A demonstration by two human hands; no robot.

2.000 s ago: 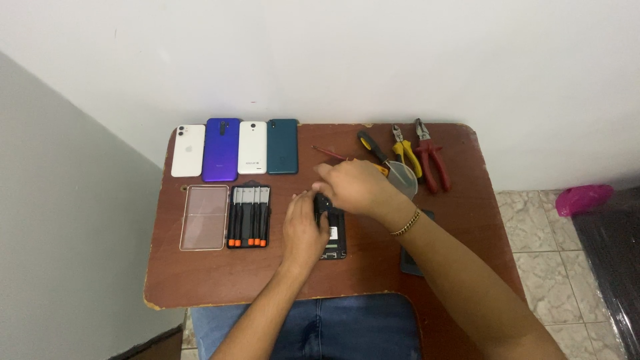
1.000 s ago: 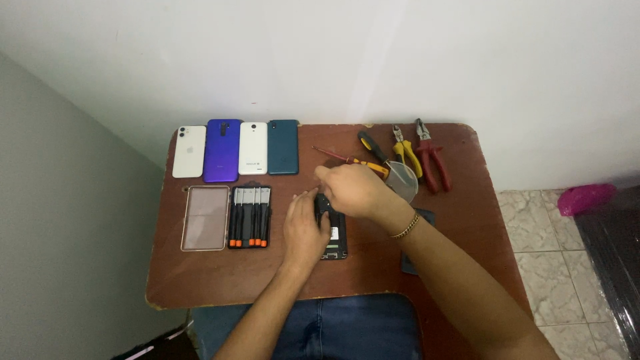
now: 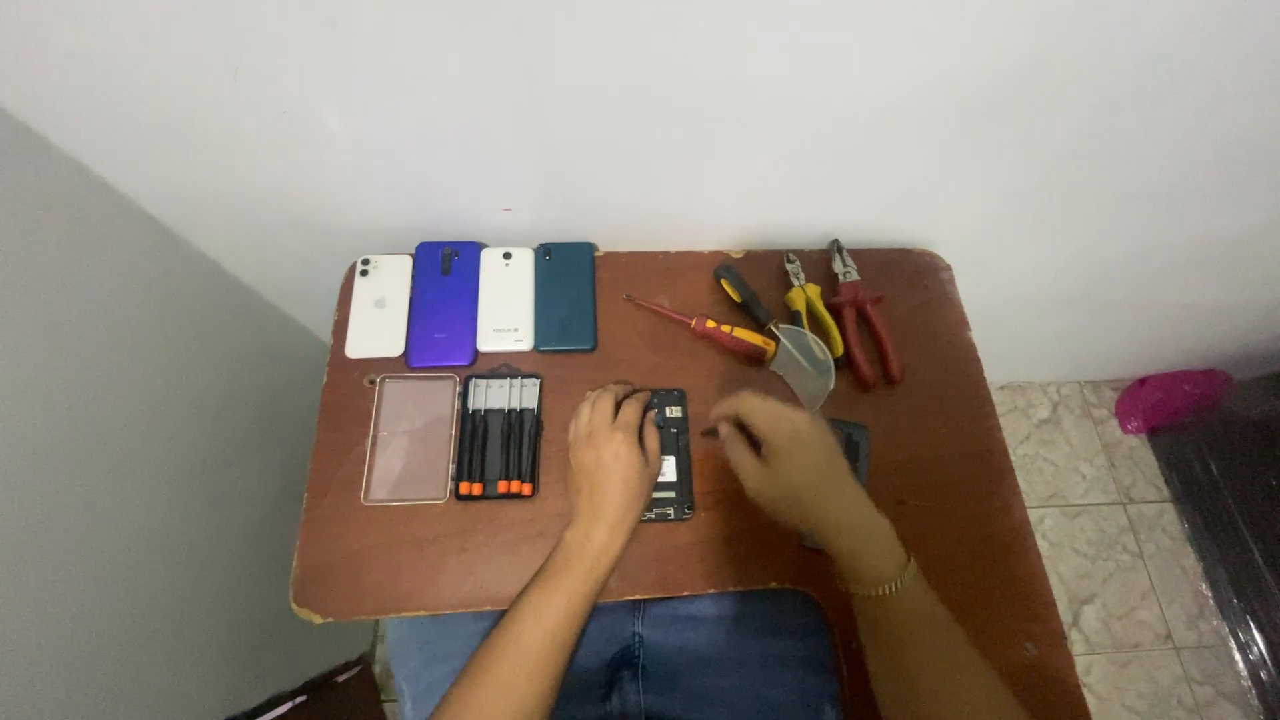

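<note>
An opened black smartphone (image 3: 682,450), its inner parts exposed, lies on the brown wooden table. My left hand (image 3: 612,445) rests on the phone's left side, fingers over its upper part and hiding some of it. To the right of the phone, my right hand (image 3: 765,445) is raised, blurred, its fingers closed around a small dark tool (image 3: 712,432), probably a screwdriver, with the tip pointing left toward the phone. Most of that tool is hidden in the hand. Partly under my right hand and wrist lies a dark phone back cover (image 3: 853,445).
Four phones lie along the back left, among them a purple one (image 3: 443,305). Before them are a clear case lid (image 3: 410,440) and a screwdriver set (image 3: 498,440). Back right: a red screwdriver (image 3: 735,338), a yellow-and-black screwdriver (image 3: 742,292), a clear plastic piece (image 3: 808,375), yellow pliers (image 3: 815,310), red pliers (image 3: 865,325).
My right hand has moved right, away from the phone, with the small dark tool in its fingers. More of the phone's upper part shows. My left hand has stayed at the phone.
</note>
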